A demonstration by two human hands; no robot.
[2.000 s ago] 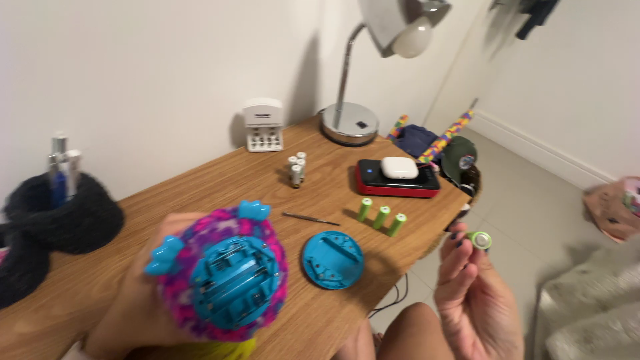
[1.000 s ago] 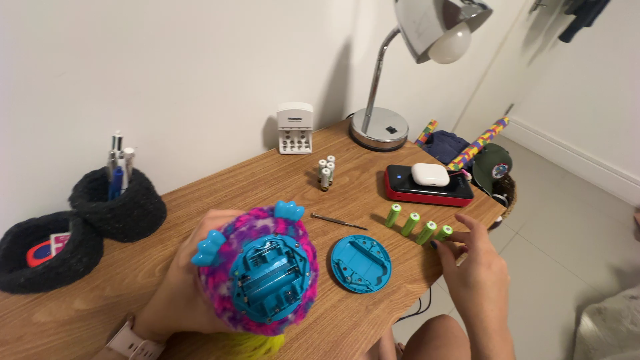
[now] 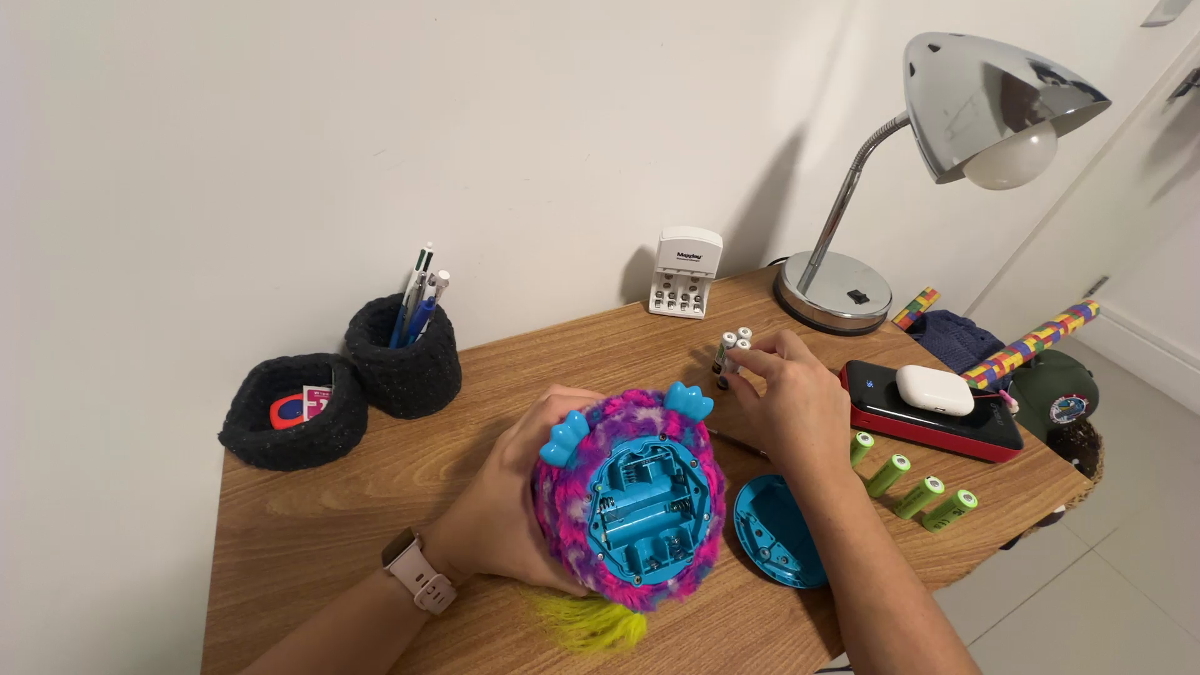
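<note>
My left hand (image 3: 516, 497) holds a pink and purple furry toy (image 3: 562, 525) with its underside up, showing a blue battery compartment (image 3: 652, 514) with empty slots. My right hand (image 3: 792, 398) has its thumb and fingers at a cluster of upright white batteries (image 3: 727, 347); whether it grips one is unclear. Several green batteries (image 3: 922, 497) stand in a row to the right of my right wrist. The round blue compartment cover (image 3: 773, 534) lies on the desk, partly under my right forearm. A thin screwdriver (image 3: 736, 442) lies between the toy and my right hand.
A white battery charger (image 3: 685, 272) stands at the wall beside a chrome desk lamp (image 3: 832, 291). At the right are a red and black power bank (image 3: 928, 412) and a white earbud case (image 3: 935, 390) on it. Two dark fabric baskets (image 3: 403, 366) sit at the left, one holding pens.
My right hand has moved from the green batteries to the white ones. Two seconds ago it held a green battery; one second ago that row had one more. My left hand still holds the toy.
</note>
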